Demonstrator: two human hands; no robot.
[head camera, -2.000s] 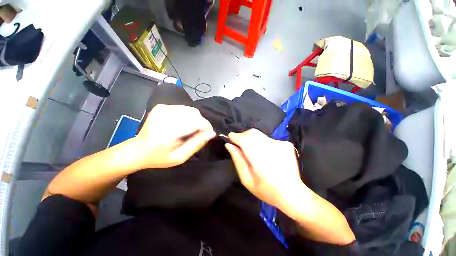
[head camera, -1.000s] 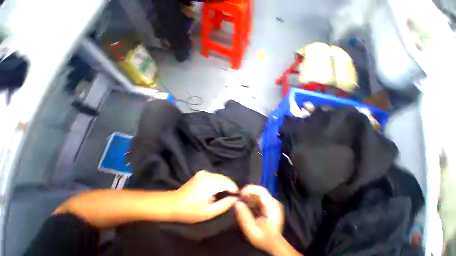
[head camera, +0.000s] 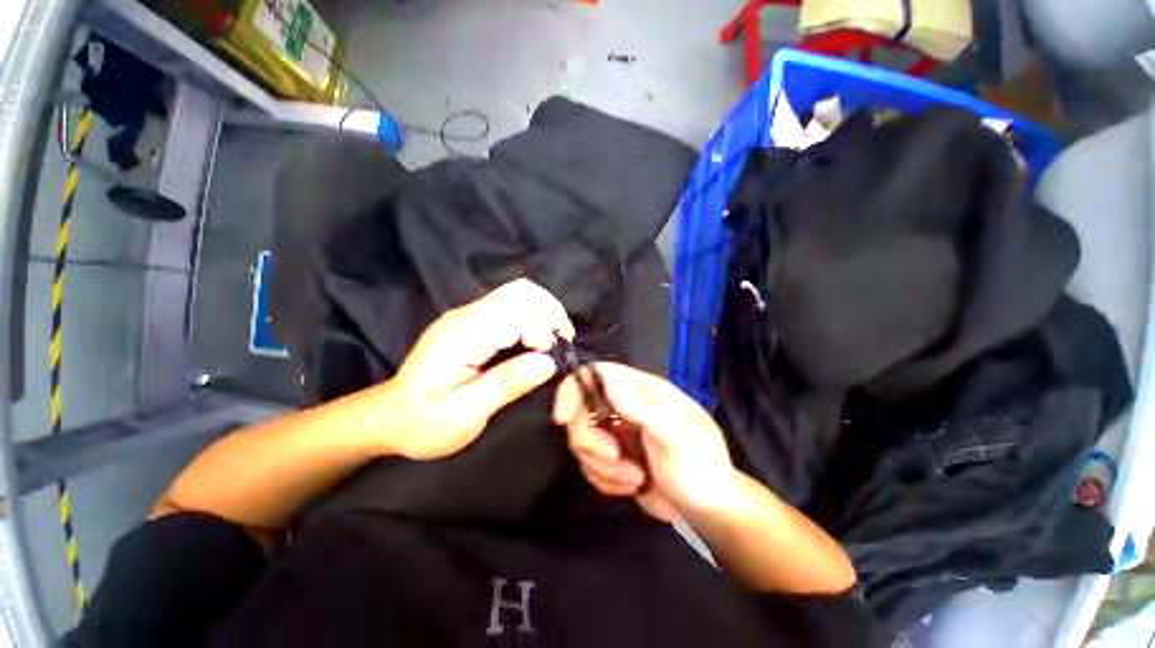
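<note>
A black garment (head camera: 507, 209) lies over my lap. My left hand (head camera: 475, 380) pinches a narrow dark edge of it between thumb and index finger. My right hand (head camera: 646, 437) is close beside it, with its fingers curled around a small dark tool (head camera: 594, 391), probably thread snips. The tool's tip meets the cloth at my left fingertips. Its exact shape is partly hidden by my fingers.
A blue crate (head camera: 700, 241) stands at the right, with a black garment pile (head camera: 874, 279) over it. A red-legged seat with a beige cushion (head camera: 887, 20) is beyond. A yellow tin (head camera: 285, 44) and grey table frame (head camera: 177, 139) are at the left.
The view has tilted down, so the red stool is out of sight. My hands have come up off the lower lap, and the small dark tool now shows in my right hand.
</note>
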